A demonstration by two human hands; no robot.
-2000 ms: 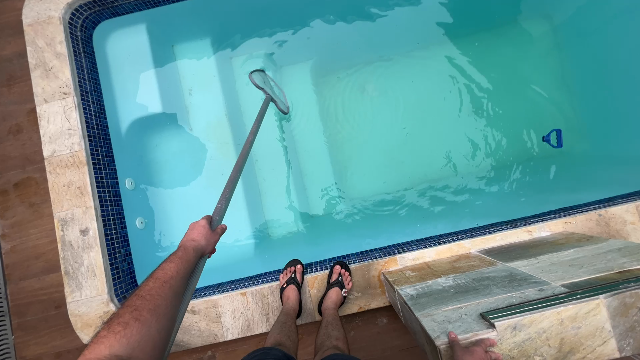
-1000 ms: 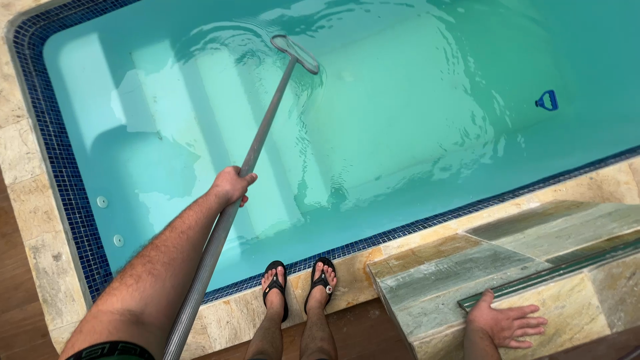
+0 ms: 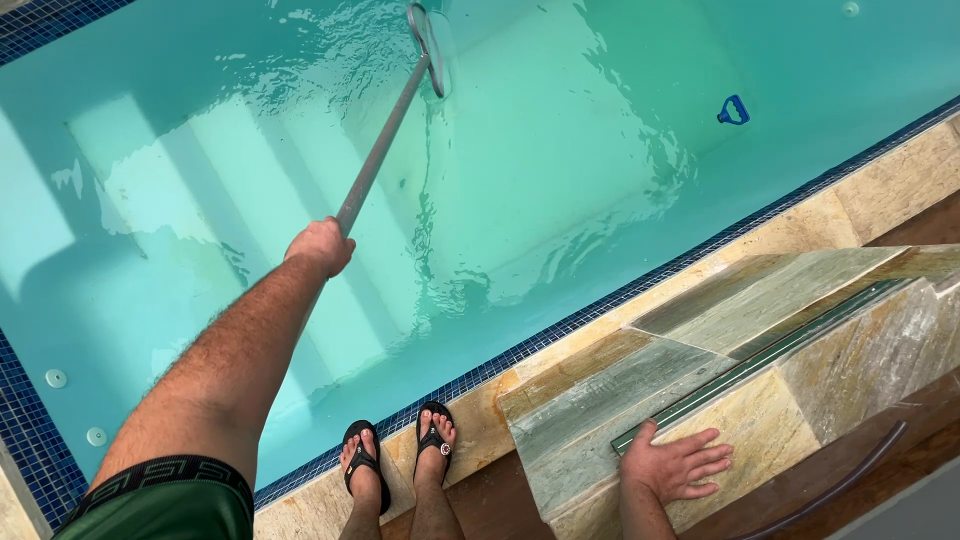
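My left hand point(image 3: 321, 247) is closed around the grey pole point(image 3: 380, 150) of a pool skimmer net. The pole slants up and away over the water, and its oval net head point(image 3: 427, 51) lies at the water surface near the top of the view. Part of the pole is hidden behind my forearm. At the lower right, my right hand point(image 3: 676, 463) rests with fingers spread on the stone-clad ledge point(image 3: 727, 427), beside a dark green slotted strip point(image 3: 750, 364). It holds nothing.
A blue handle-shaped object point(image 3: 734, 110) is in the pool at the right. Submerged steps point(image 3: 247, 165) lie at the left. My feet in black flip-flops point(image 3: 365, 465) stand on the stone coping point(image 3: 480, 420) by the blue tile edge. A dark hose point(image 3: 840, 487) curves at the lower right.
The net head has moved away from the steps. My right hand, low at the frame's edge two seconds ago, now lies spread on the ledge. The view has shifted.
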